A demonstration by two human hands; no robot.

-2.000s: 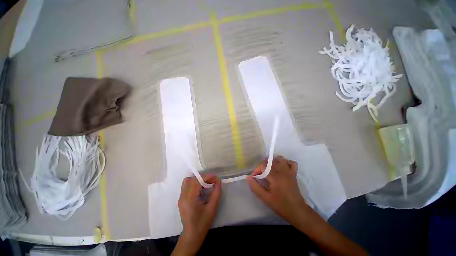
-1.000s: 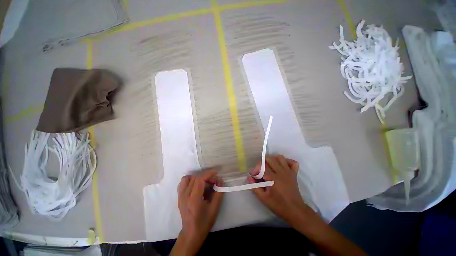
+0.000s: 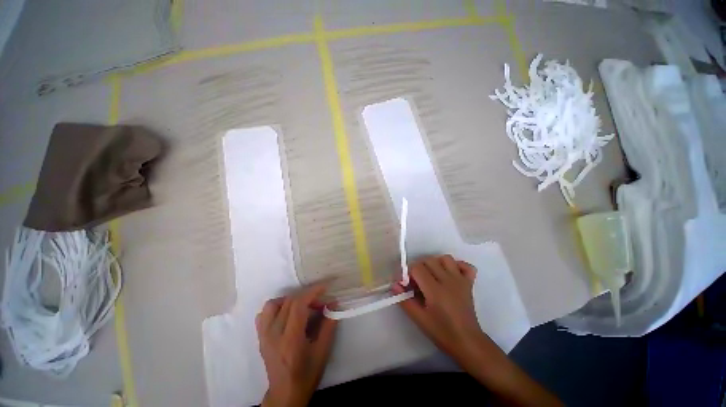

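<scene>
A white fabric panel [image 3: 259, 215] with two long straps lies flat in front of me. My left hand [image 3: 296, 338] and my right hand [image 3: 442, 302] are at the edge between the straps. A short white tape strip [image 3: 366, 308] spans between my hands, its ends pinched in the fingertips. Another strip part [image 3: 404, 238] sticks up from my right fingers over the right strap. Whether the two parts are one strip is hidden by my fingers.
A brown cloth [image 3: 87, 175] and a tape hank [image 3: 64, 298] lie left. A pile of short tape pieces [image 3: 553, 123], a glue bottle [image 3: 605, 246] and a stack of white panels [image 3: 661, 230] lie right. Yellow marking tape [image 3: 338, 151] runs across the table.
The strip first stretched up past both hands; its left upright part is gone and a strip now lies bowed between my hands. The whole view has shifted slightly.
</scene>
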